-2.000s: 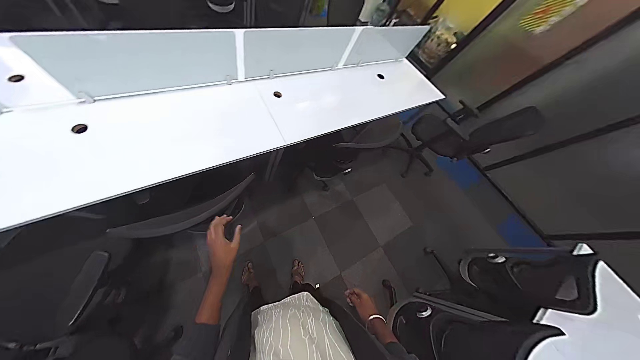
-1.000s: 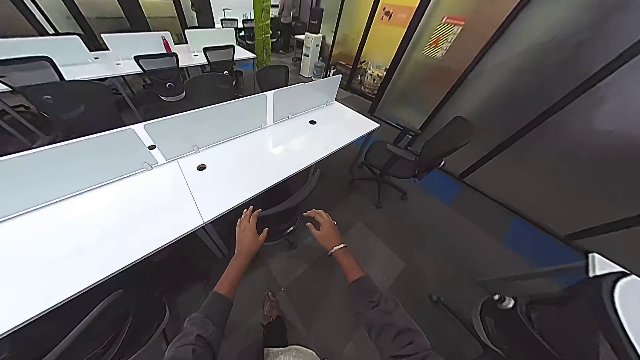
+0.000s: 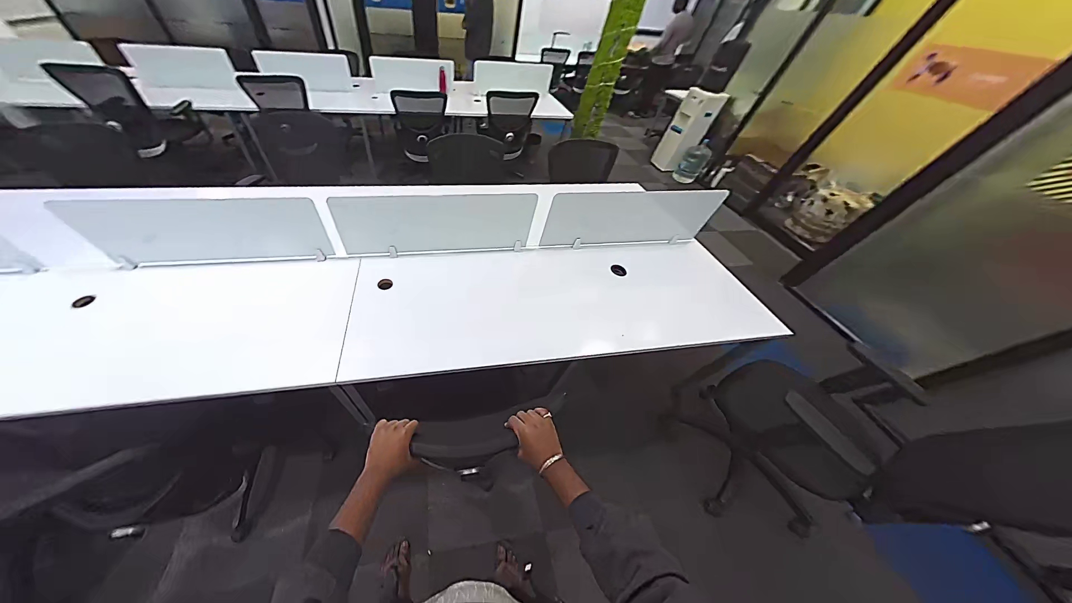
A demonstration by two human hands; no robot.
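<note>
Both hands are on the backrest of a black office chair (image 3: 465,441), which stands at the front edge of a long white desk (image 3: 502,318). My left hand (image 3: 391,446) grips the left end of the backrest's top. Around its right end my right hand (image 3: 534,435) is closed, with a ring on a finger and a bangle at the wrist. The chair's seat is mostly hidden below the desk and backrest.
Another black office chair (image 3: 796,427) stands to the right, beside frosted glass panels. More dark chairs are at the lower left. Grey divider screens (image 3: 431,224) run along the desk. Farther back are a water dispenser (image 3: 688,126), a green-wrapped pillar (image 3: 605,71) and another desk row.
Both hands, free in the earlier frames, have closed on the chair's backrest. The view has turned and now takes in more of the room beyond the desk.
</note>
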